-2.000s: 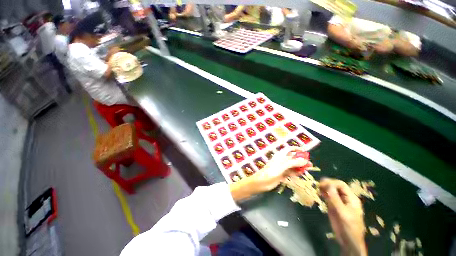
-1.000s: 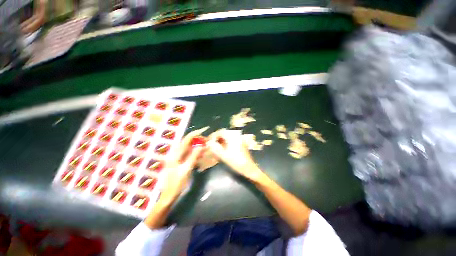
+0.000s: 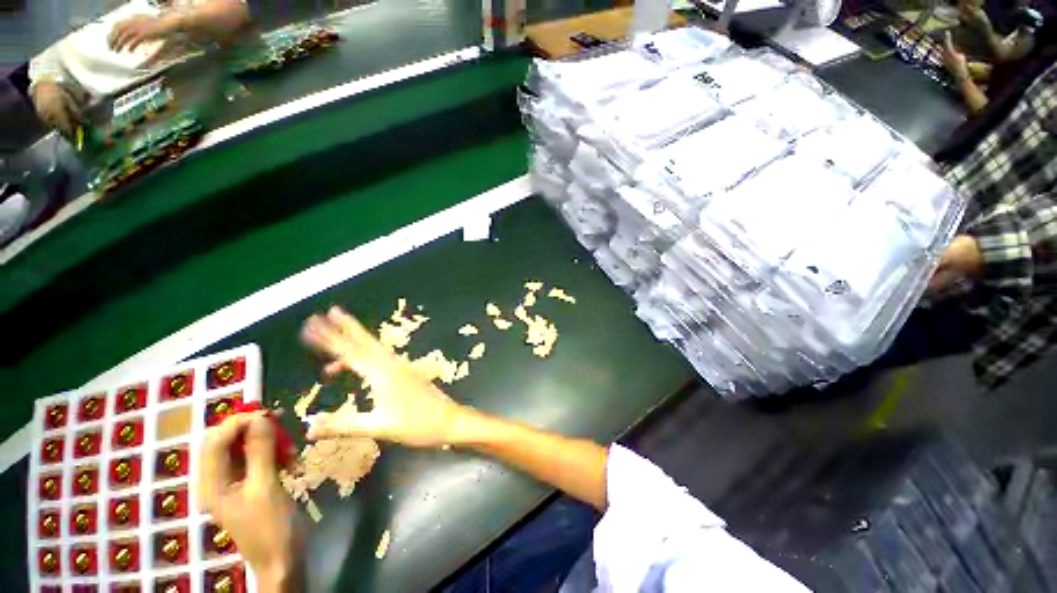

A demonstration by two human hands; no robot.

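My left hand (image 3: 249,492), blurred, holds a red module (image 3: 269,429) at its fingertips over the right edge of the white foam tray. My right hand (image 3: 388,388) is open with its fingers spread, just right of my left hand, above the beige slips (image 3: 336,463). The foam tray (image 3: 37,487) lies at the lower left, cut off by the frame's bottom edge. Its pockets hold red modules with round gold spots (image 3: 125,469). One pocket (image 3: 174,422) in the upper part is pale beige and empty.
Tall stacked clear plastic trays (image 3: 742,209) stand on the right. Smaller slips (image 3: 539,330) lie between. A small white paper (image 3: 476,227) lies by the white rail (image 3: 348,250). Green boards (image 3: 151,151) and a worker are across the belt. A person in a checked sleeve (image 3: 1020,232) is at far right.
The view has swung right, so the tray sits lower left and the plastic stack shows fully. My right hand has moved off the red module and opened. My left hand still holds it.
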